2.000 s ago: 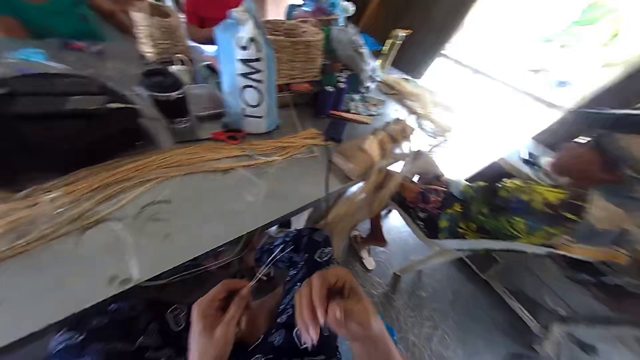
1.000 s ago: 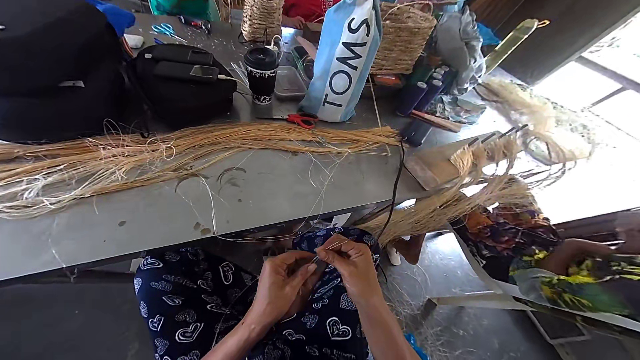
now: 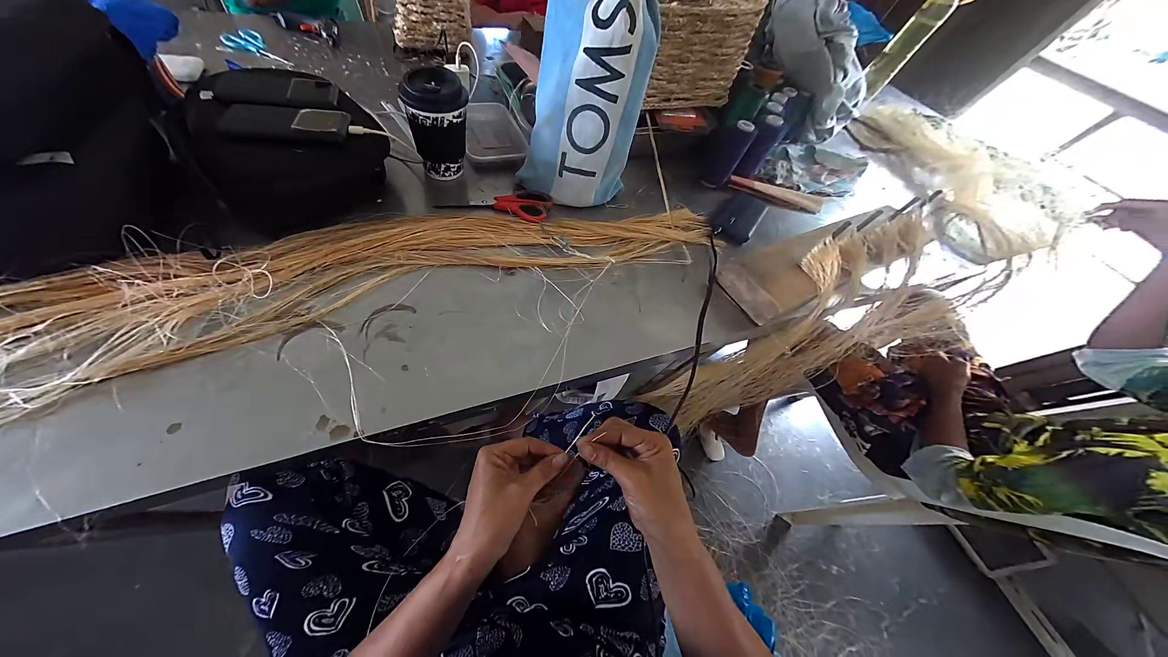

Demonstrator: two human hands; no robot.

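Over my lap in dark blue heart-print cloth, my left hand (image 3: 513, 484) and my right hand (image 3: 639, 470) meet, thumbs against forefingers. Both pinch thin pale fibre strands (image 3: 584, 433) between their fingertips, close together; whether the strands are knotted cannot be told. On the grey table beyond lies a long bundle of tan plant fibres (image 3: 392, 246), with loose pale strands trailing over the table's near edge toward my lap. Red-handled scissors (image 3: 522, 204) lie just behind the bundle.
A lidded black paper cup (image 3: 434, 123), a blue-and-white bag (image 3: 589, 100) and a black bag (image 3: 283, 164) stand behind the bundle. A wooden board (image 3: 785, 265) with metal prongs holds combed fibre at the right. Another person's hand (image 3: 944, 374) and a bench (image 3: 849, 516) are at the right.
My hands were apart two seconds ago, the right one with loosely curled fingers; now they are together at the fibre strands. The view has turned and steadied.
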